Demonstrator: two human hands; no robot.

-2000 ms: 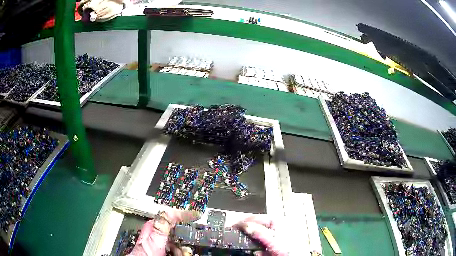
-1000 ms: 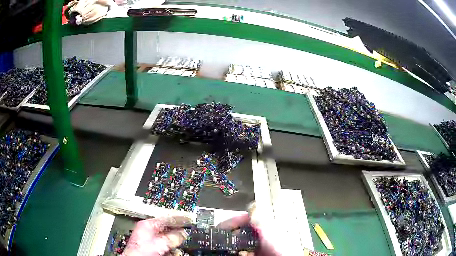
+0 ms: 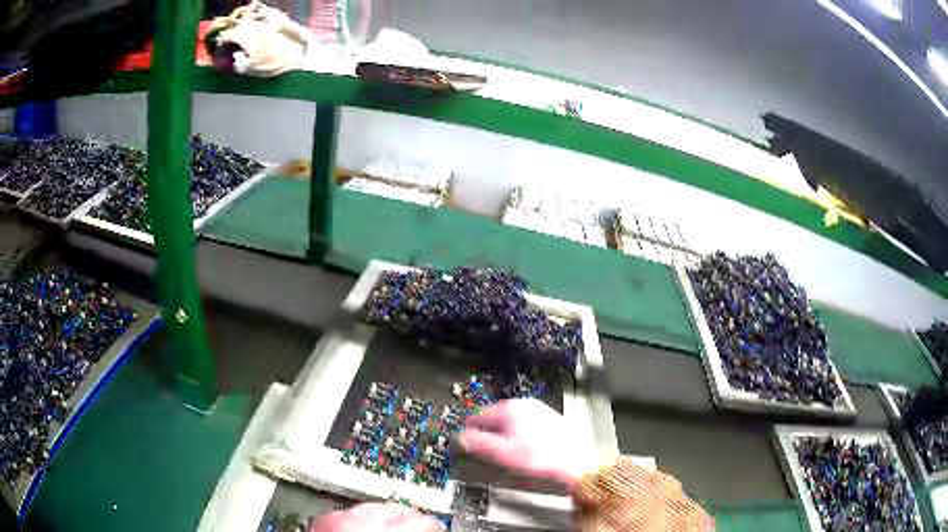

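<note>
The work tray has a pale raised frame and a dark bottom. Circuit board strips lie side by side in it, coloured parts up, with a tangled board pile at its far end. My right hand reaches over the tray, fingertips at the right-hand strips; its grip is unclear. My left hand is cut off by the bottom edge at the tray's near side. A small grey board piece shows between the hands; what either hand holds is hidden or blurred.
Full side trays stand at the right, lower right and back left. A blue-edged tray is at the left. A green post rises left of the work tray. An overhead green shelf crosses the back. More boards show in the lower tray.
My right hand has left the dark circuit board panel and moved up over the work tray. My left hand is lower in view, and the panel is mostly out of sight. The camera view has shifted.
</note>
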